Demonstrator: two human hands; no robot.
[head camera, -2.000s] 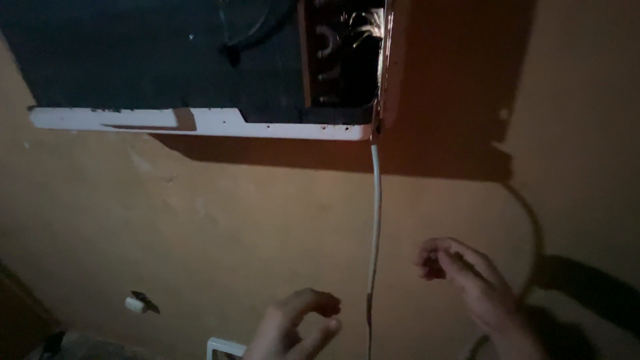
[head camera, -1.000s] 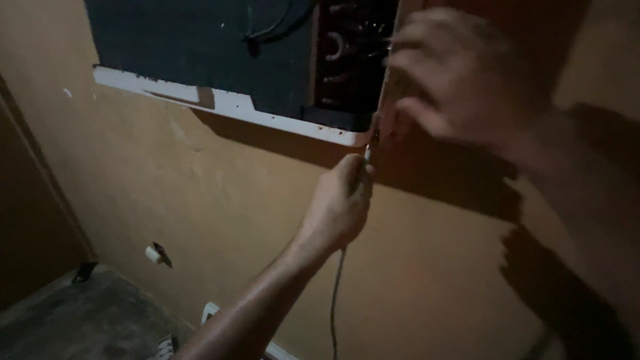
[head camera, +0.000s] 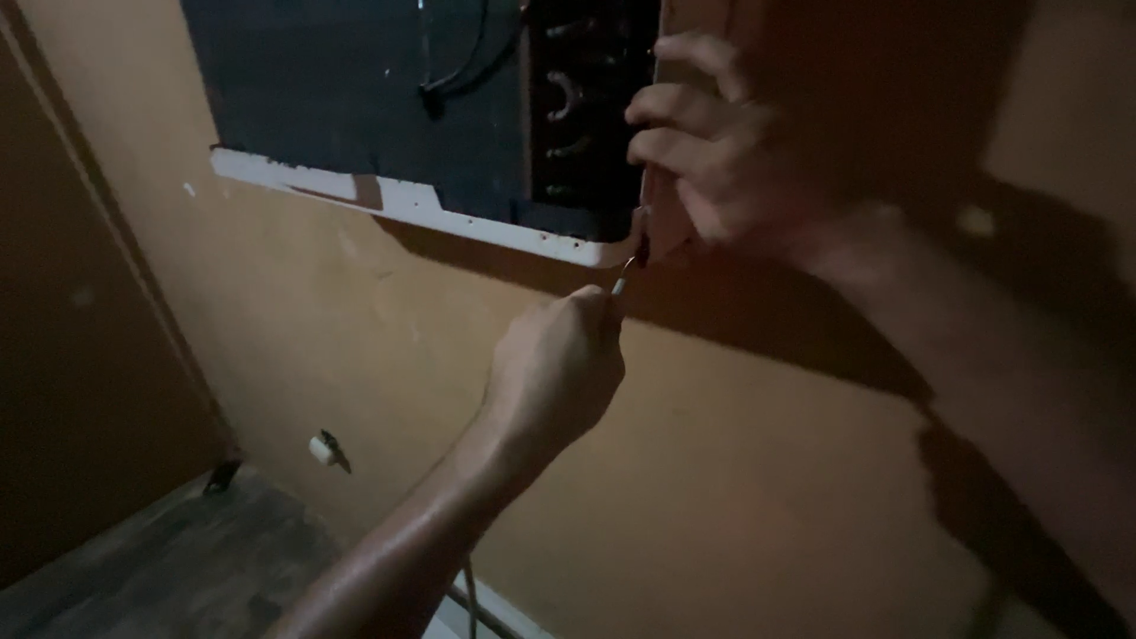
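Observation:
An appliance casing with a white lower edge (head camera: 497, 229) is fixed to the wall; it looks like an air conditioner's body. Bent metal tubes (head camera: 563, 96) show in its dark right-hand opening. My left hand (head camera: 559, 359) is closed around a pale cable (head camera: 619, 286) just below the casing's lower right corner, where the cable's thin end meets the corner. At the casing's right side is my right hand (head camera: 710, 142), its fingers spread and curled over the side edge. Whether it grips that edge or a wire there is too dark to tell.
Below the casing, a small white fitting (head camera: 322, 450) sticks out of the tan wall (head camera: 754, 479). A white frame or trunking (head camera: 506, 612) runs along the bottom. The grey floor (head camera: 160, 559) lies at lower left, beside a brown surface.
Both hands were below the casing and apart from the cable two seconds ago. My left hand has since taken hold of the cable, and my right hand has risen to the casing's side.

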